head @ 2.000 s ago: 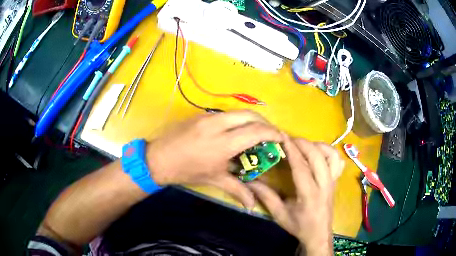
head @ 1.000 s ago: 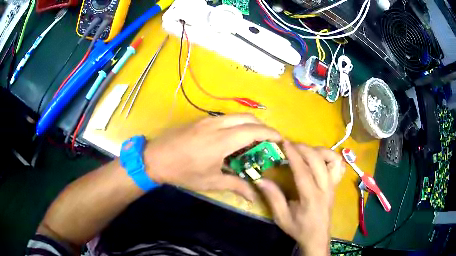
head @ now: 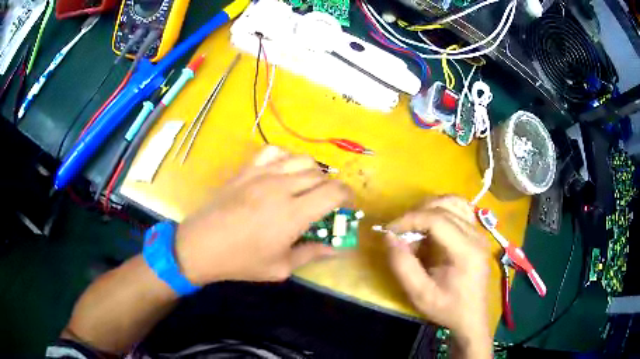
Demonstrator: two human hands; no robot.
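My left hand [head: 245,221], with a blue wristband, holds a small green circuit board [head: 340,230] over the yellow mat [head: 316,116]. Components show on the board's right part; my fingers hide the rest. My right hand [head: 442,256] is a little to the right of the board, apart from it. Its thumb and fingers pinch a small white plug end [head: 403,235] with a light tip that points at the board. The white cable [head: 484,184] runs from behind this hand up the mat's right side.
Red clip [head: 351,146], tweezers [head: 207,109] and a white power strip [head: 337,56] lie on the mat. Left are a blue rod [head: 105,126] and a multimeter [head: 149,26]. Right are a round tub [head: 526,152], a red-white toothbrush [head: 516,252] and red-handled cutters [head: 507,294].
My right hand has let go of the board and moved right and down; it now holds the white plug end. My left hand has shifted left with the board.
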